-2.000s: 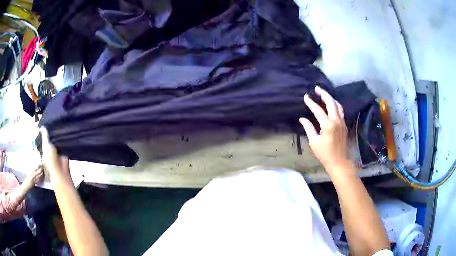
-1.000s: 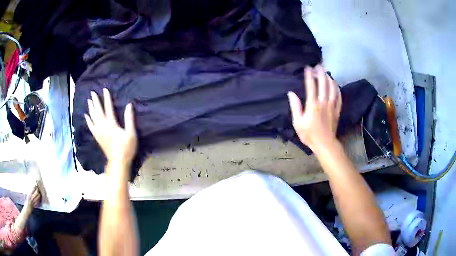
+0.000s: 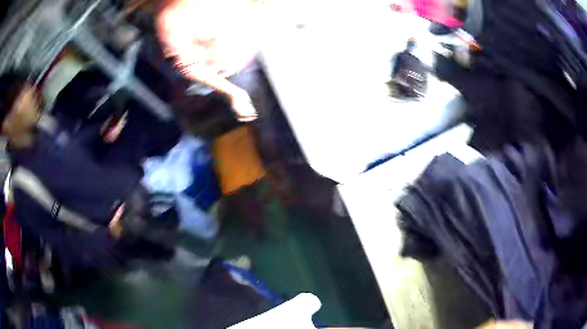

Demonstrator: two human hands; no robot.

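The dark navy-purple garment [image 3: 508,225] lies in long folds on the pale pressing table [image 3: 370,228] at the right of the view. A small skin-coloured patch, probably part of my left hand [image 3: 512,324], is cut off by the bottom edge at the garment; its fingers and any grip cannot be made out. A thin sliver of skin also shows at the bottom edge beside my white clothing. My right hand is not in view. The picture is blurred.
A second white table [image 3: 335,109] adjoins at the back, with a dark iron [image 3: 409,74] on it. A person in dark clothes [image 3: 71,180] is at the left; another person's arm [image 3: 225,93] reaches down at the top. An orange-topped stool [image 3: 238,160] stands on the green floor.
The view has swung left. The garment now lies at the right, the near iron has left the picture, and the hands that were spread on the cloth are almost entirely out of view.
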